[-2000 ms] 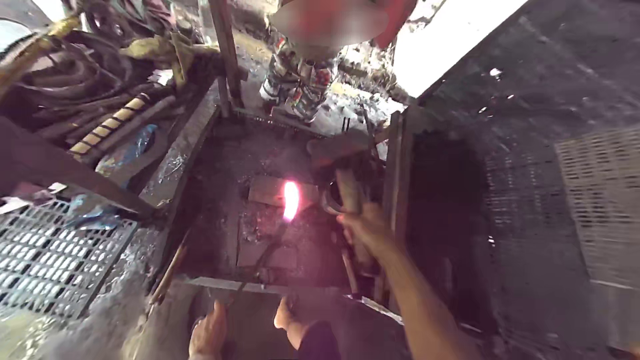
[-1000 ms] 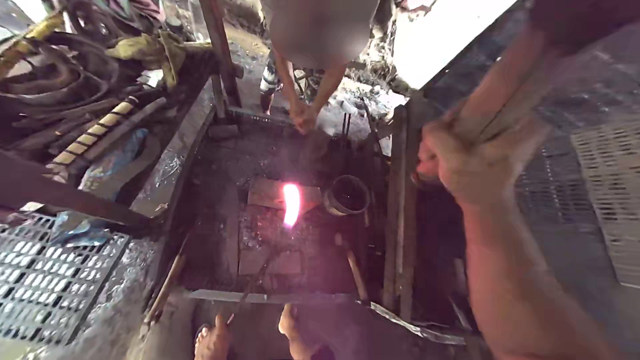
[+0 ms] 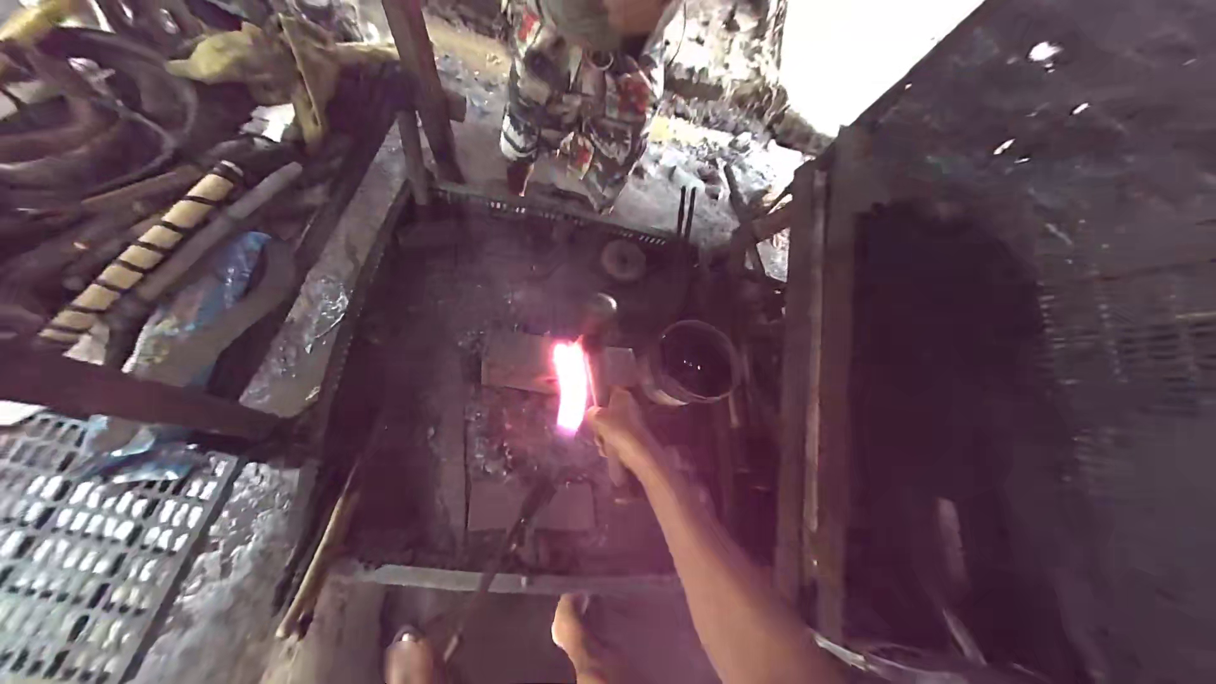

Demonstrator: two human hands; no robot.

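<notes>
A curved, glowing-hot metal piece (image 3: 571, 388) lies over the anvil area at the centre of the sunken work pit. My right hand (image 3: 617, 429) is closed round the wooden handle of a hammer (image 3: 619, 366), just right of the glowing piece. The dark hammer head is blurred and hard to make out. A long dark rod, perhaps tongs (image 3: 508, 551), slants from below the glowing metal toward the bottom edge. My left hand does not show. Bare feet (image 3: 570, 632) are at the near edge of the pit.
A round container of dark liquid (image 3: 696, 363) stands right of the hammer. Across the pit is a person in patterned clothing (image 3: 579, 104). Wooden handles and a tape-wrapped pole (image 3: 142, 256) are piled at left, above a plastic crate (image 3: 104, 551). A wooden beam (image 3: 819, 399) edges the right side.
My right hand and hammer were raised at the right one second ago and are now down beside the glowing metal. The other person's hands, seen over the pit's far side then, have moved away.
</notes>
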